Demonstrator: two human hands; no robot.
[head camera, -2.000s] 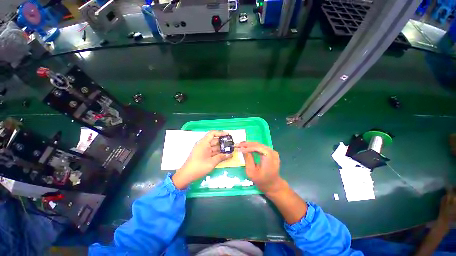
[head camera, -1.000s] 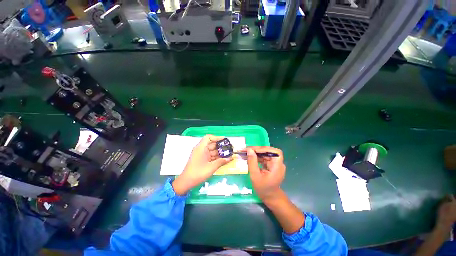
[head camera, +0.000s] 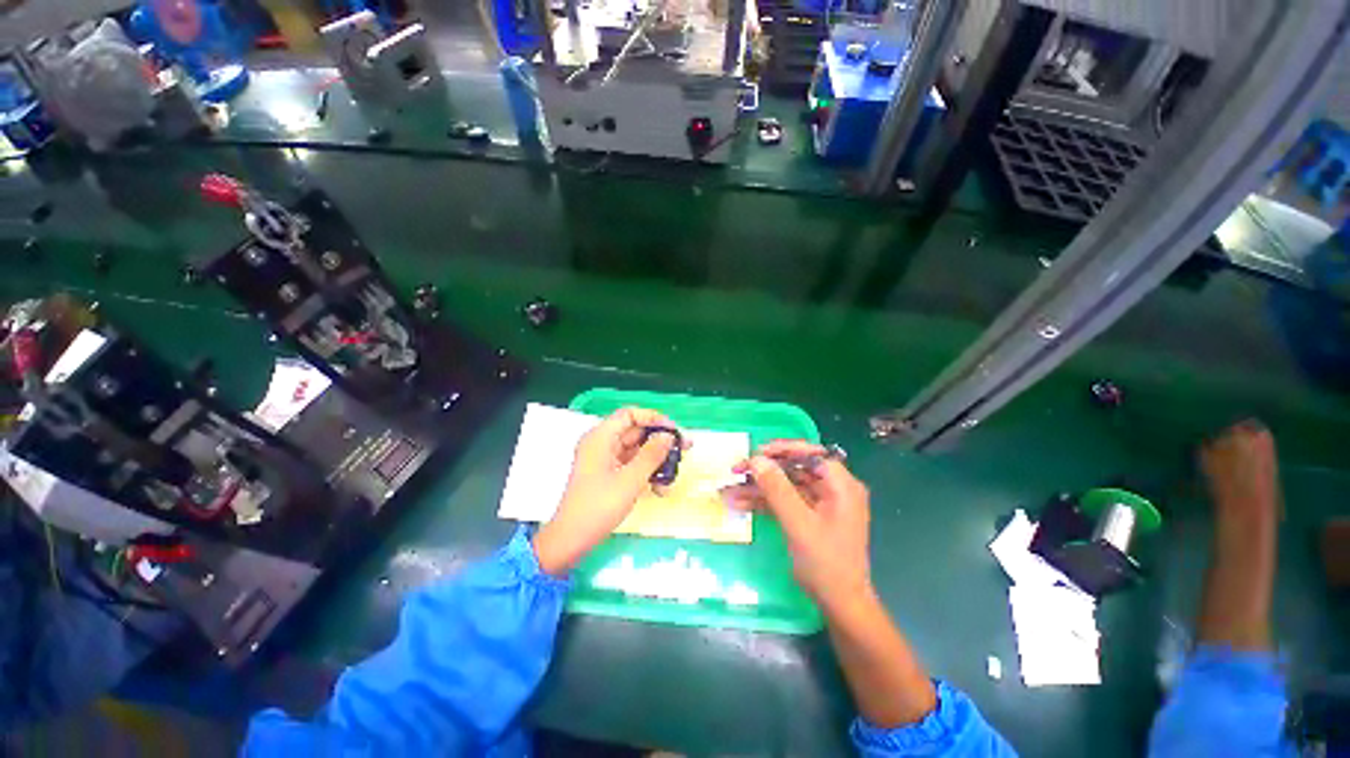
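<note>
My left hand point(head camera: 604, 481) holds a small black unit point(head camera: 666, 453) between thumb and fingers over the green tray point(head camera: 792, 570). The unit looks tilted, seen partly edge-on. My right hand point(head camera: 814, 518) holds tweezers point(head camera: 814, 461), pointing left, apart from the unit. The tweezer tips are blurred, and I cannot tell if they hold anything. A white sheet point(head camera: 541, 464) lies across the tray, with a yellow sheet point(head camera: 681, 512) beside it under my hands. Small white pieces point(head camera: 674, 578) are scattered in the tray's near part.
Two black clamp fixtures point(head camera: 333, 296) stand at left. A grey post point(head camera: 1036, 341) rises at right. A spool point(head camera: 1113, 527) in a black stand sits by loose papers point(head camera: 1054, 634). Another person's arm point(head camera: 1241, 548) reaches in at right. Small black units point(head camera: 538, 311) lie beyond the tray.
The unit has turned from face-up to nearly edge-on. The tweezers have moved away from it to the right. Another person's arm has reached further in. The view has shifted.
</note>
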